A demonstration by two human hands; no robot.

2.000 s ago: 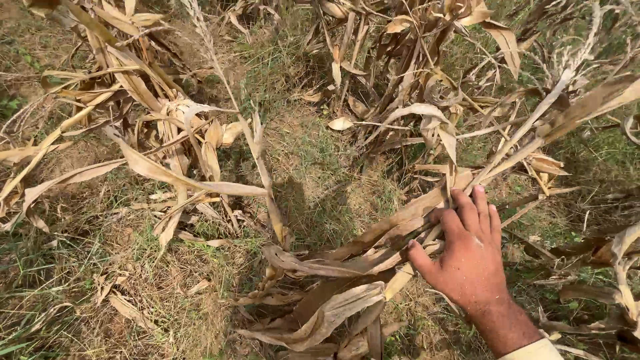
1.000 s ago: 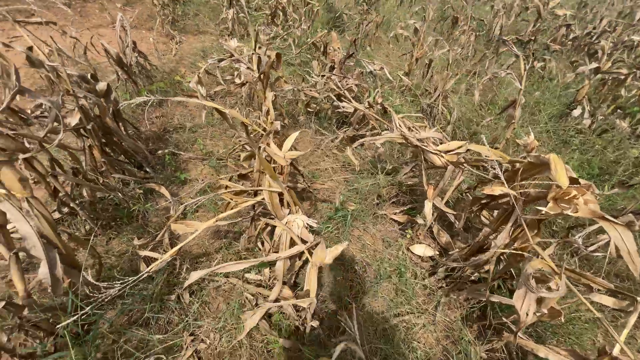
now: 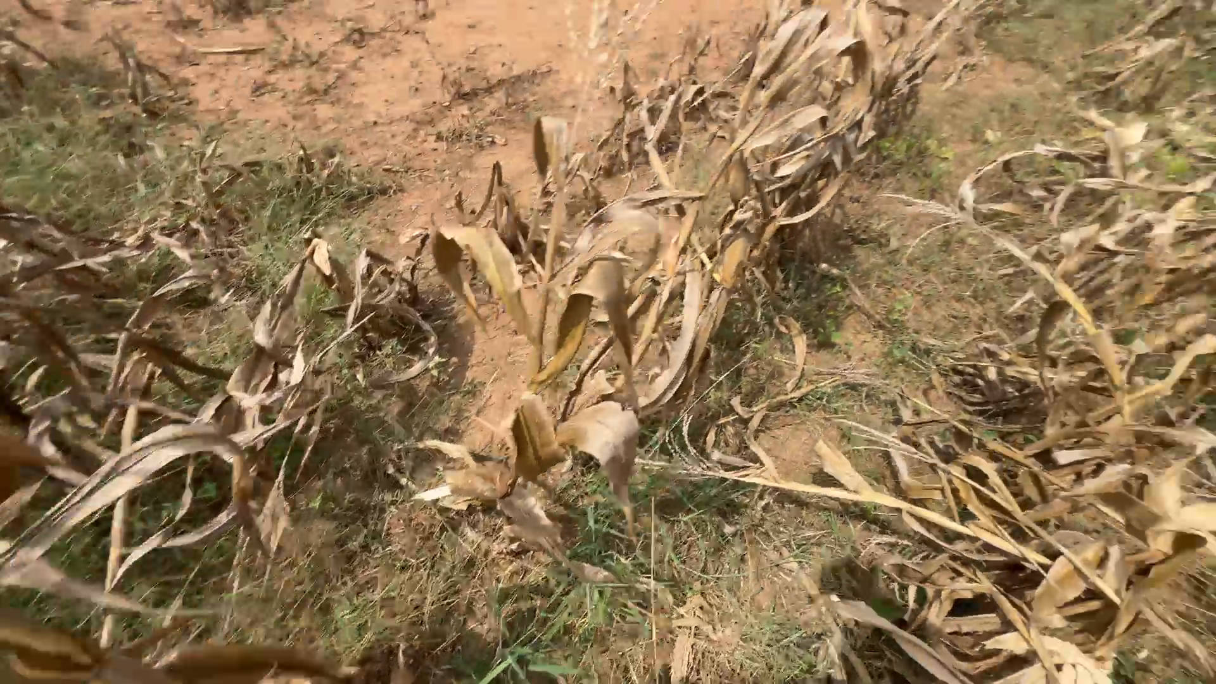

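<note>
Neither my left hand nor my right hand is in the head view. Dry maize stalks with curled tan leaves [image 3: 608, 437] stand at the middle. Behind them, a leaning row of withered maize plants [image 3: 807, 123] runs up toward the top right. A pale bent maize stalk [image 3: 893, 499] reaches from the middle toward the lower right, into a tangle of dry maize leaves [image 3: 1073, 570]. At the left, more shrivelled maize plants [image 3: 256, 380] droop over the grass. Close to the camera, some brown leaves [image 3: 190, 660] at the bottom left are blurred.
Bare reddish soil [image 3: 380, 85] stretches across the upper part of the view. Green grass [image 3: 589, 608] grows low between the plants, with a thicker grassy patch [image 3: 95, 142] at the upper left. Dry stalks and leaves lean across the ground on both sides.
Two seconds ago my right hand was on a dry maize stalk at the lower right; it is out of view in the later frames. The view has shifted strongly to other plants and reddish soil.
</note>
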